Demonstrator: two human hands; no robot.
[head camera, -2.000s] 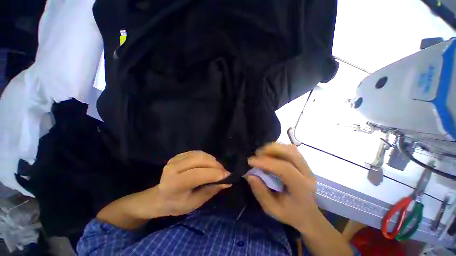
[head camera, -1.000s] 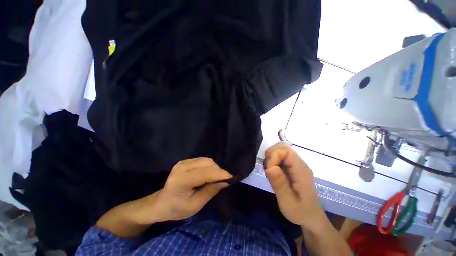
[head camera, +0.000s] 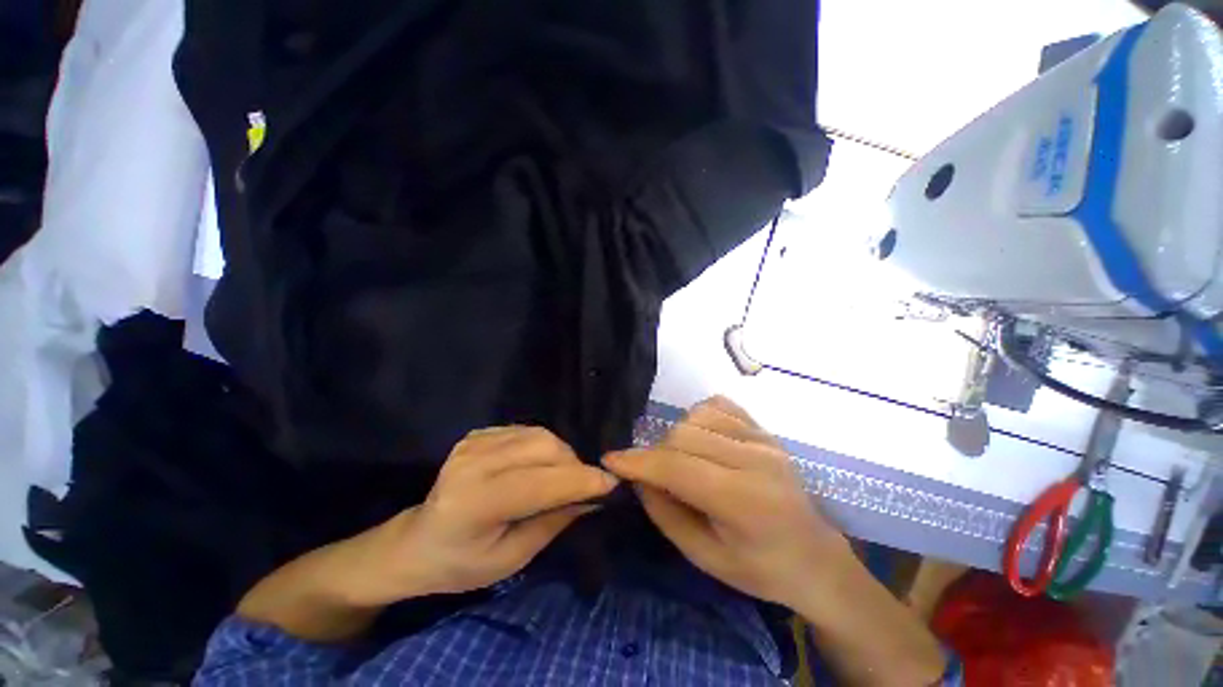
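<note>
A large black garment (head camera: 416, 295) lies over the table and hangs down over my lap. A small yellow mark (head camera: 256, 132) shows near its upper left. My left hand (head camera: 516, 503) pinches the garment's near edge between thumb and fingers. My right hand (head camera: 718, 497) is bare, its thumb and fingertips together at the same spot, touching my left fingertips. The bit of cloth between the fingertips is mostly hidden by the fingers.
The sewing machine head (head camera: 1060, 175) stands at right, its presser foot area (head camera: 976, 383) over the white bed. Scissors (head camera: 1062, 530) with red and green handles and a slim metal tool (head camera: 1164, 515) lie at right. White cloth (head camera: 121, 175) is at left, a red bag (head camera: 1026, 638) below the table.
My right hand was away from the cloth one second ago and is back against my left fingertips. The machine, scissors and garment appear further left and higher in the view.
</note>
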